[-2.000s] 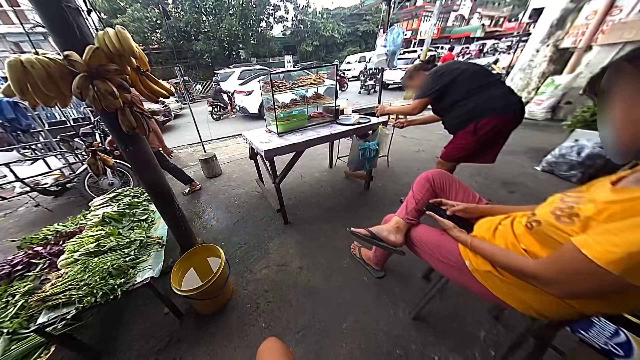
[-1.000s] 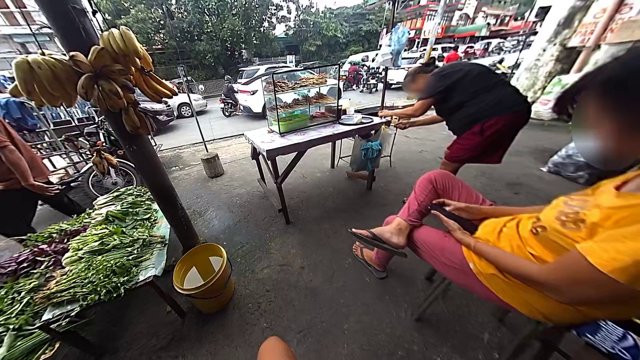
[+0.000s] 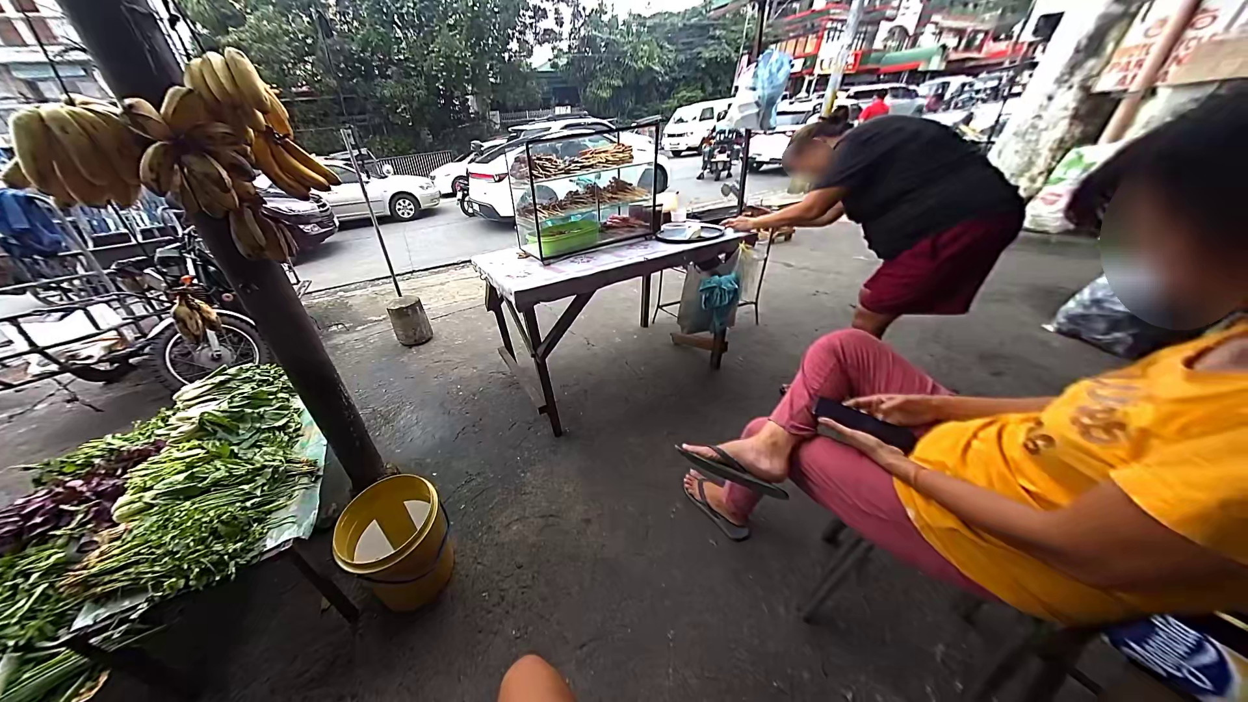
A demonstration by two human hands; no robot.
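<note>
Neither my left hand nor my right hand shows in the head view; only what looks like my bare knee [image 3: 535,680] pokes in at the bottom edge. Ahead stands a wooden table [image 3: 526,283] with a glass display case [image 3: 585,200] holding skewered food on shelves and a green tray [image 3: 564,237]. A yellow bucket [image 3: 417,575] containing some liquid sits by a dark post [image 3: 302,361]. Bunches of bananas [image 3: 195,146] hang on that post. Leafy green vegetables [image 3: 210,458] lie on a low stand at the left.
A seated person in a yellow shirt [image 3: 1033,487] holds a phone [image 3: 863,424] close on the right. Another person in a black shirt [image 3: 912,185] bends at the table's far end. A concrete block with a pole [image 3: 409,322], a parked motorcycle [image 3: 210,336] and street traffic lie beyond.
The passer-by at the left edge has gone out of view. A motorcycle rider on the road behind the case is no longer where they were. The seated person's phone shows more plainly.
</note>
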